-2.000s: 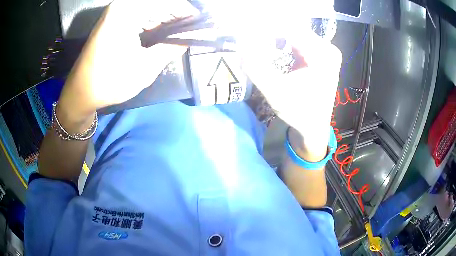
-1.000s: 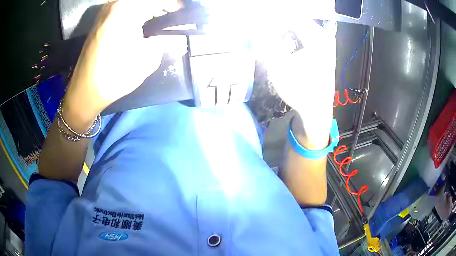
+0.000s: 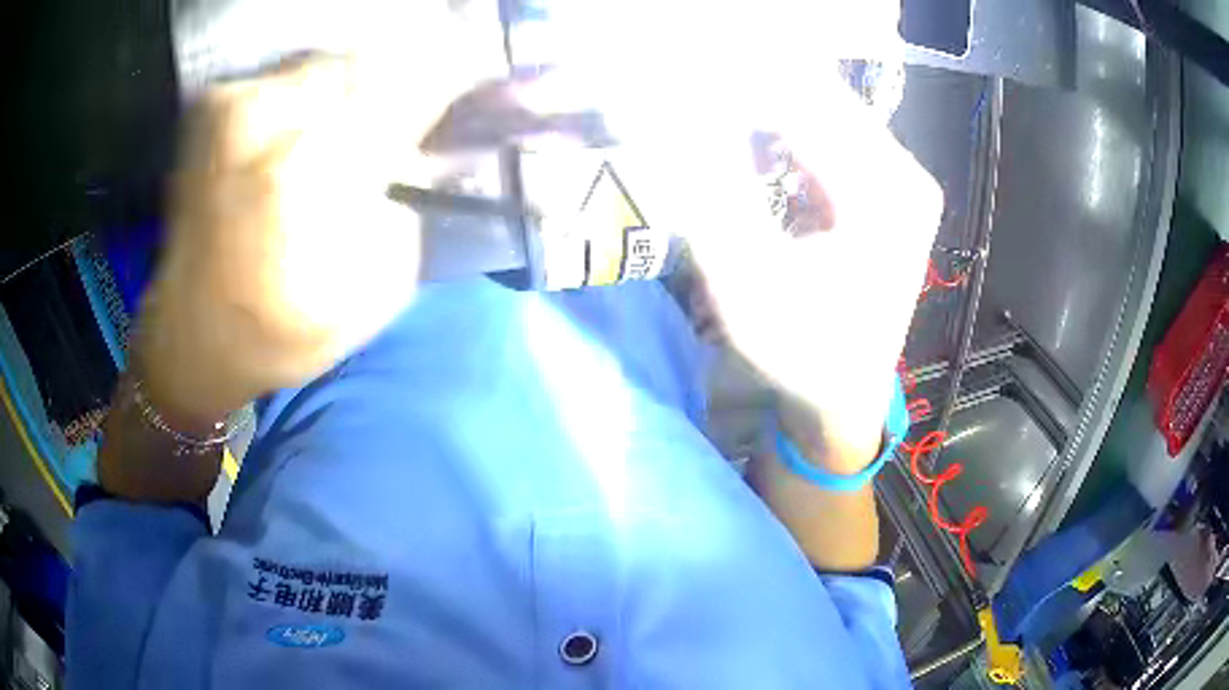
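Note:
My left hand [image 3: 276, 229], with a silvery bracelet, is motion-blurred at the upper left; its fingers cannot be made out. Dark cables [image 3: 465, 204] lie or hang between my hands, one end close beside my left hand; what holds them is unclear. My right hand [image 3: 822, 256], with a blue wristband, is at the upper right, washed out by glare, its fingertips and any hold hidden. Between my hands is a pale block [image 3: 550, 223] with an arrow label [image 3: 609, 236]. The work point above is lost in white light.
Blue-rimmed baskets [image 3: 41, 364] with dark contents stand at the left. A red coiled hose [image 3: 943, 492] hangs right of my right wrist beside a metal frame. A dark rounded rectangle [image 3: 937, 24] is at the upper right, and a red basket [image 3: 1193, 357] at the right edge.
My left hand has moved left and down, away from the cables beside the block, and is now blurred. My right hand has shifted slightly down and right. The arrow label shows more clearly.

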